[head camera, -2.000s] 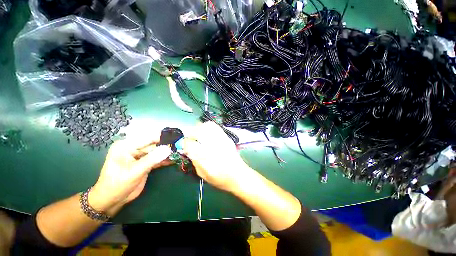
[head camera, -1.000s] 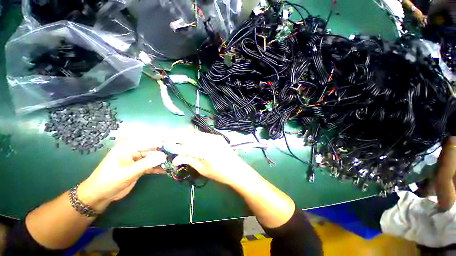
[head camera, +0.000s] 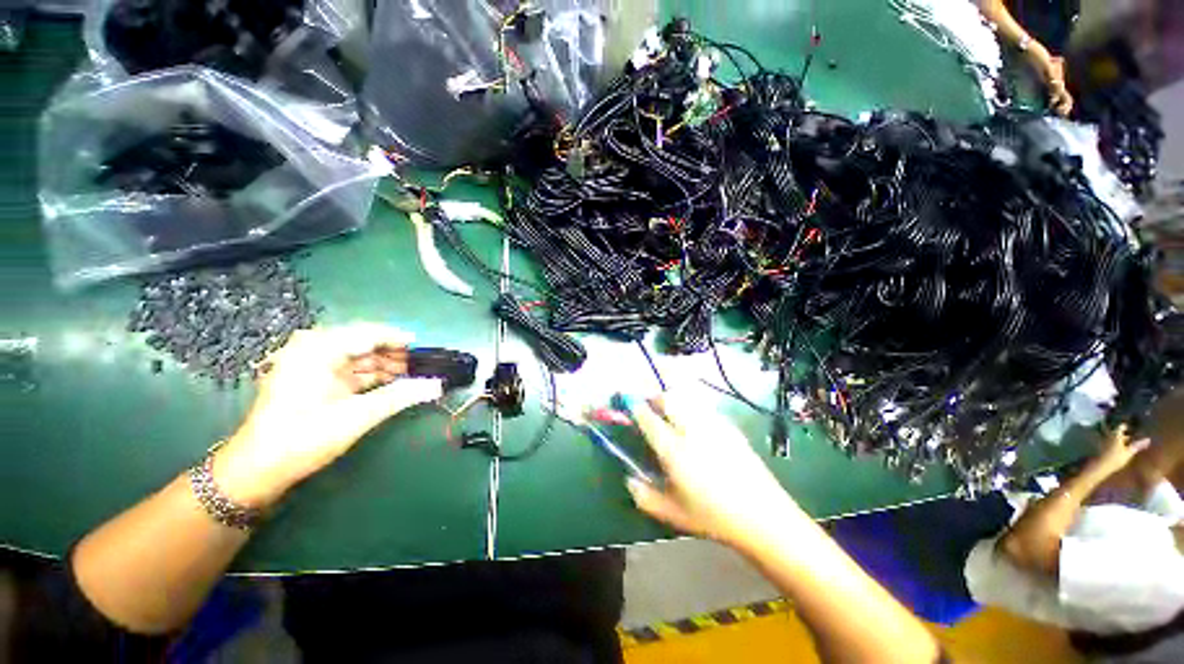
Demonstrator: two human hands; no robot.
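Observation:
My left hand (head camera: pixel 318 402) holds a dark, rounded black housing (head camera: pixel 442 367) between thumb and fingers. Just right of it, a small black part (head camera: pixel 505 388) with thin coloured wires and a looped black lead (head camera: pixel 519 453) lies on the bench, apart from my fingertips. My right hand (head camera: pixel 695 470) is further right, with thumb and fingers spread around a slim red-and-blue tool (head camera: pixel 616 444) that looks like the cutting pliers. Its tip points left towards the wired part. Glare and blur hide its jaws. No circuit board shows clearly.
Small grey-black blocks (head camera: pixel 223 318) lie at left, below a clear bag (head camera: pixel 305 195) of black parts. Pale-handled pliers (head camera: pixel 442 260) lie behind my hands. A large black cable heap (head camera: pixel 935 260) covers the right side. Another person's hand (head camera: pixel 1104 461) shows at lower right, another arm at upper right.
My hands have moved apart, the right one away to the right and now around the tool. The wired black part now lies on the bench between them, while the housing shows in my left fingertips.

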